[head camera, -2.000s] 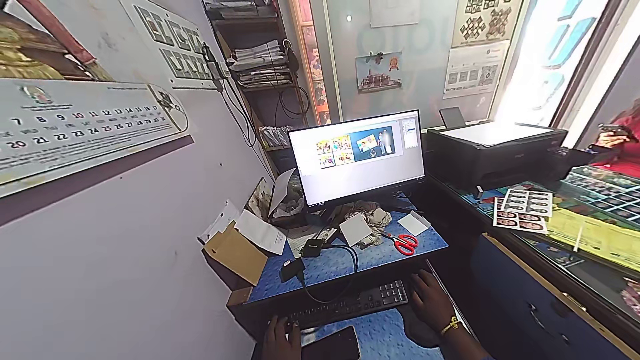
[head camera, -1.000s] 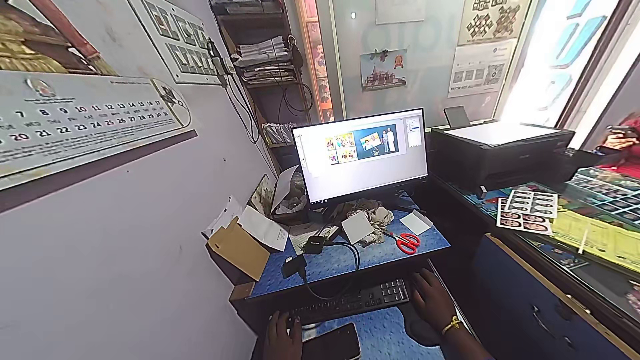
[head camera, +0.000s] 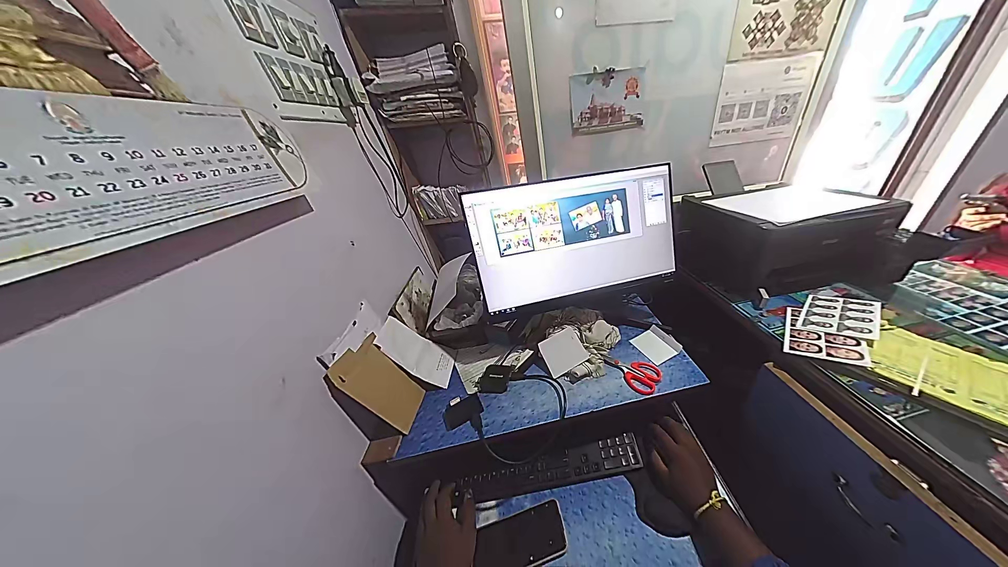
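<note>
My left hand [head camera: 447, 524] rests at the left end of a black keyboard [head camera: 551, 466], its fingers over the keys. Close to its right side lies a dark smartphone [head camera: 524, 537]. Just right of the number keys, my right hand [head camera: 679, 465] is lowered over a dark mouse pad [head camera: 660, 508]; whether a mouse is under the palm cannot be seen. A yellow band circles that wrist. Ahead stands a lit monitor [head camera: 575, 236] showing several group photos in an editing window.
Red-handled scissors [head camera: 642, 378], a black cable adapter [head camera: 463, 411] and crumpled cloth [head camera: 594, 339] lie on the blue desktop. A black printer [head camera: 795, 236] stands right, near photo sheets [head camera: 827, 339]. A person's hand [head camera: 980, 216] holds a dark object at far right.
</note>
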